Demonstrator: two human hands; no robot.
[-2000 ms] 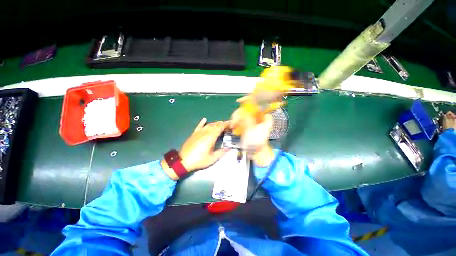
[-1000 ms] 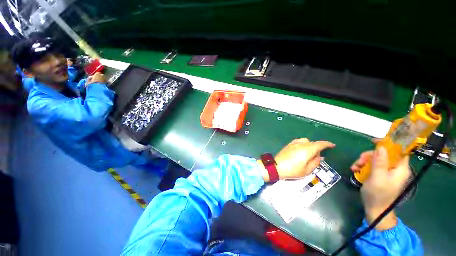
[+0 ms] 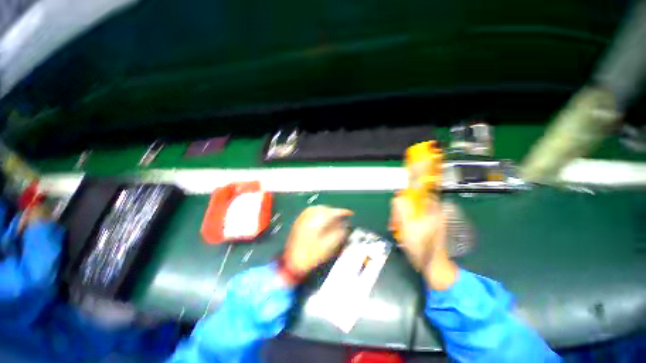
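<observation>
The picture is blurred. A silver-white phone assembly (image 3: 352, 283) lies flat on the green bench mat, with a small orange part near its upper end. My left hand (image 3: 316, 239) is at its upper left edge, fingers curled; whether it touches the phone or holds anything is unclear. My right hand (image 3: 421, 230) grips the yellow electric screwdriver (image 3: 424, 166) upright, to the right of the phone. The screwdriver's tip is hidden. The round grey screw plate (image 3: 458, 228) lies just right of my right hand, partly covered.
A red parts bin (image 3: 211, 216) with white contents and a black parts tray (image 3: 173, 202) stand left. Another person's blue sleeve (image 3: 42, 255) shows far left. A phone unit (image 3: 482, 175) lies by the white rail; a black carrier tray (image 3: 365, 144) and a tape-wrapped post (image 3: 574, 135) are beyond.
The view has swung back right. My left hand has drawn back from its pointing pose over the phone, fingers now curled. My right hand still holds the screwdriver, now more upright.
</observation>
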